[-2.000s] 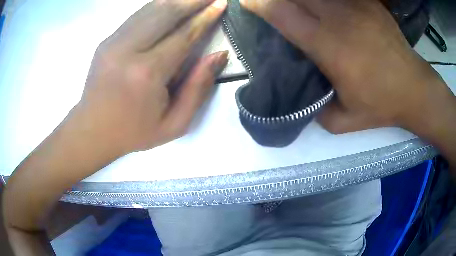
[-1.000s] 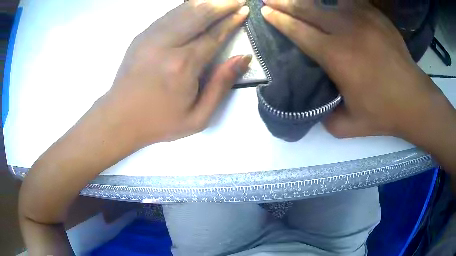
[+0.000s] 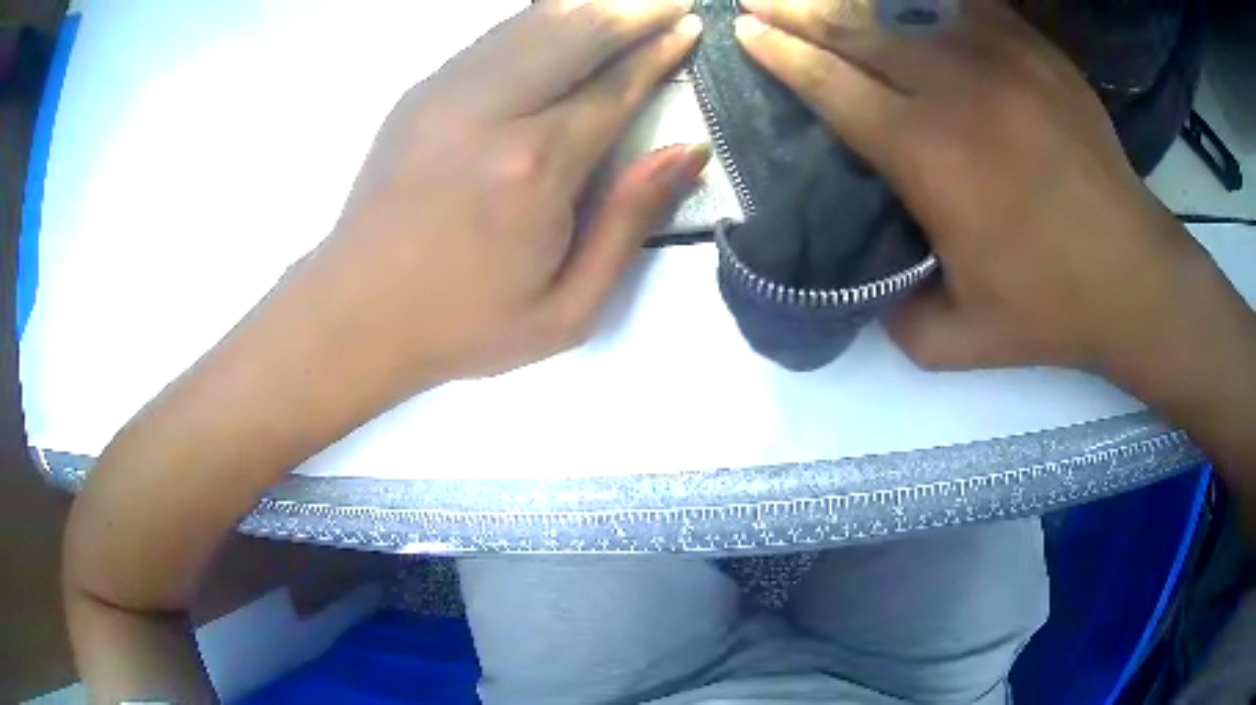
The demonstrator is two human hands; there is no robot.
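A dark grey garment [image 3: 813, 165] lies at the top centre, with a silvery zipper [image 3: 723, 145] down its left edge and curving around a folded loop at the near end. My left hand [image 3: 510, 193] lies flat at the left, its fingertips pressing the garment's zipper edge at the top, its thumb apart over the pale needle plate [image 3: 703, 207]. My right hand [image 3: 1006, 193] holds the garment from the right, fingertips on top beside the zipper, thumb side partly under the cloth. The needle area is cut off or hidden at the top edge.
Black thread snips [image 3: 1212, 149] lie at the far right. More dark cloth [image 3: 1150, 124] lies beyond my right hand. A grey ruler strip [image 3: 689, 512] runs along the front edge of the white table [image 3: 482, 427]. Blue bins [image 3: 1102, 579] show below, beside my lap.
The garment's folded end has moved slightly up, away from me, and its loop looks smaller. Both hands stay on the cloth. The whole view has shifted so things sit further right.
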